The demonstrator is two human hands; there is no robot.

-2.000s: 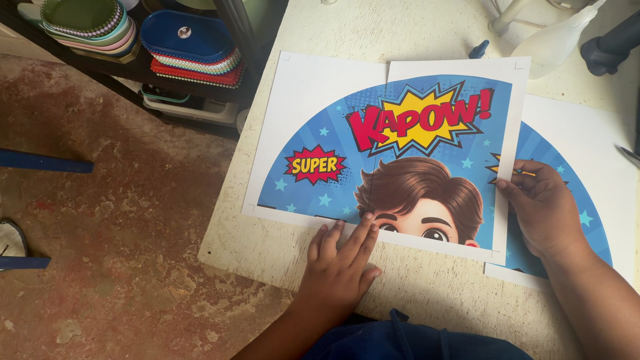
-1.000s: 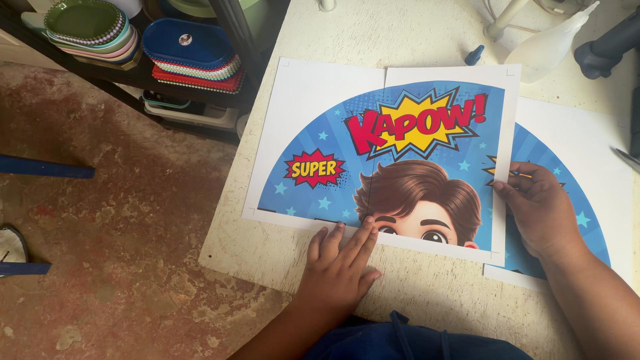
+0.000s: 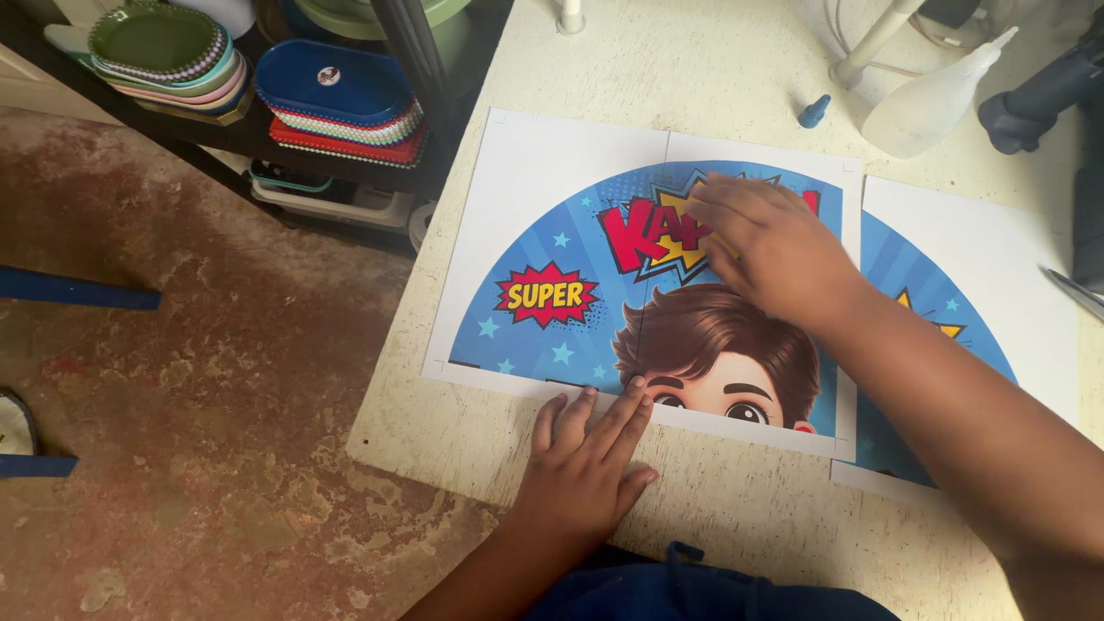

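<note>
Two printed paper sheets meet along a near-vertical seam and form one comic-style picture. The left sheet (image 3: pixel 552 345) shows a red burst; the right sheet (image 3: pixel 737 366) shows brown hair and eyes above a cartoon face's cut-off lower part. My left hand (image 3: pixel 586 461) rests at their lower edge, fingertips on the paper by the seam, fingers slightly spread. Over the yellow burst lettering lies my right hand (image 3: pixel 768 241), palm down, hiding part of the word, with nothing seen in its grasp. A third printed sheet (image 3: pixel 914 267) lies at the right, partly under my right forearm.
Behind the sheets are a blue cap (image 3: pixel 813 111), a translucent squeeze bottle (image 3: pixel 931 103) and a dark stand (image 3: pixel 1026 112). Scissors (image 3: pixel 1074 289), only partly visible, lie at the right. A dark shelf (image 3: pixel 345 177) with stacked trays (image 3: pixel 336 82) stands left of the white table (image 3: pixel 405 405).
My right hand has let go of the right sheet's right edge and moved up and left onto the printed lettering. My left hand has stayed by the seam.
</note>
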